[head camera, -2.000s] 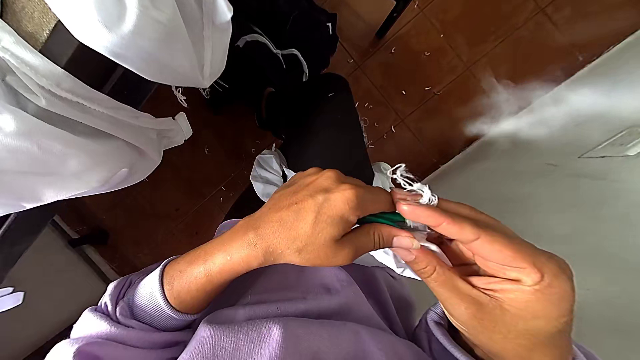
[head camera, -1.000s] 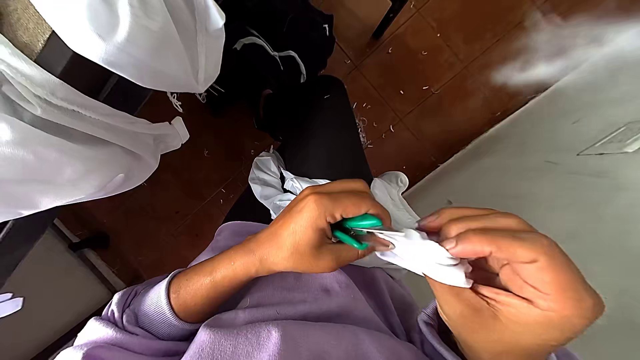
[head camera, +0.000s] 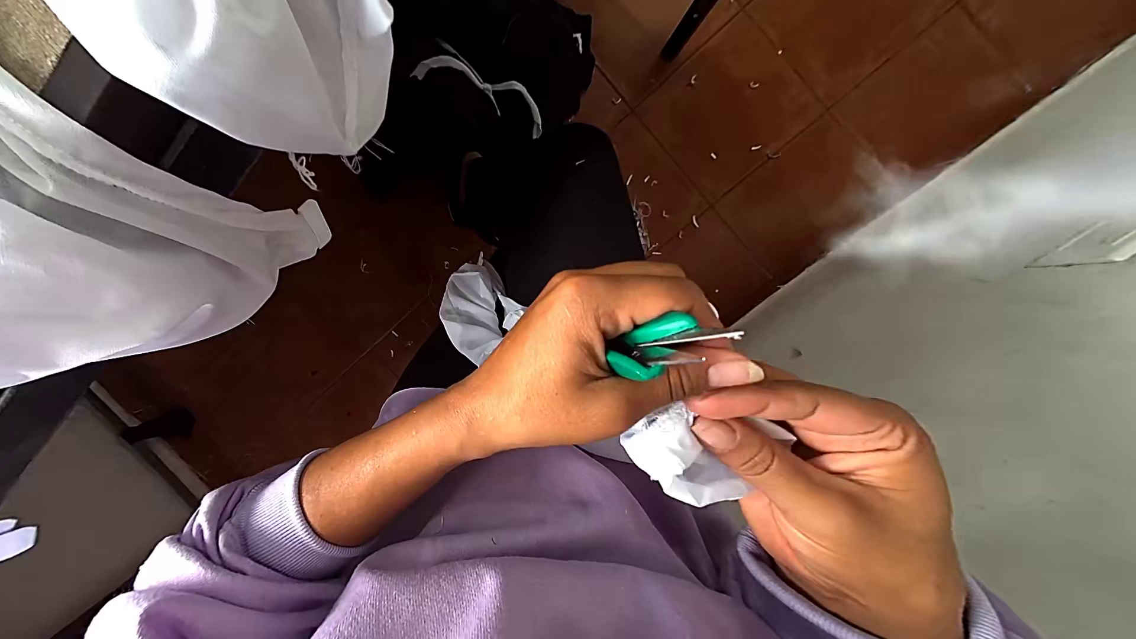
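My left hand (head camera: 568, 355) is wrapped around small green-handled thread snips (head camera: 661, 330). Their two metal blades point right and stand apart. The left thumb reaches to the fingertips of my right hand (head camera: 834, 479). Between the right thumb and fingers is pinched a bunched piece of thin white fabric (head camera: 679, 457), which sits just below the left thumb. The left fingertips are hidden behind the hand. More white fabric (head camera: 472, 311) lies over the dark-clothed leg, behind the left wrist.
Large white cloth pieces (head camera: 142, 240) hang at the left. Black cloth with white strips (head camera: 497, 80) lies at the top. Thread scraps are scattered over the brown tiled floor (head camera: 710, 133). A pale surface (head camera: 976, 355) fills the right side, and a purple sweatshirt (head camera: 497, 550) the bottom.
The snips' blades now show clear of the fabric, which a second ago stretched between both hands. My right hand has moved closer to the left, and the fabric is bunched lower.
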